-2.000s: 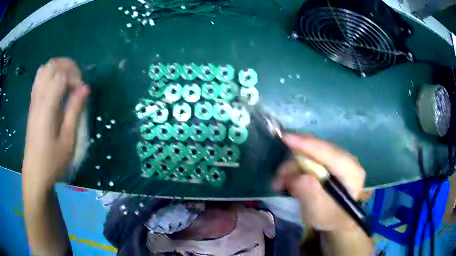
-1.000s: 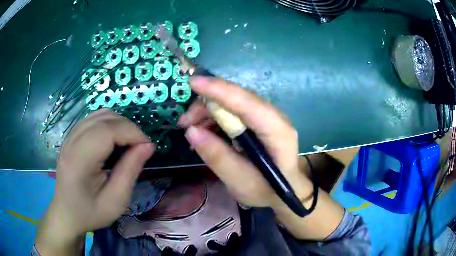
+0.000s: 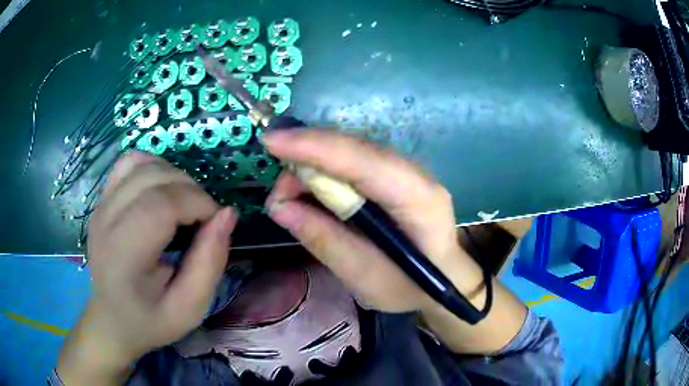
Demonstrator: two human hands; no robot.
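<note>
Small round green circuit boards [image 3: 209, 133] lie in rows on the dark green mat. My right hand [image 3: 363, 219] holds the soldering iron [image 3: 393, 243] by its cream grip; its long dull metal tip points up and left over the upper rows. My left hand [image 3: 155, 249] is at the lower left of the boards, thumb and fingertips together, covering part of the lowest rows. Whether a wire is between its fingertips cannot be seen. Thin dark lead wires [image 3: 94, 136] trail from the boards' left side, with white specks at their far ends.
A thin pale strand [image 3: 35, 113] curves on the mat at the left. A thick pale roll [image 3: 627, 87] stands at the right edge. Part of a round metal guard [image 3: 495, 7] shows at the top. A blue stool [image 3: 597, 256] and black cables are beyond the mat's front edge.
Both hands have come together at the boards' front; the left was far left. The view has shifted. Since one second ago, the iron's tip has moved left over the upper rows.
</note>
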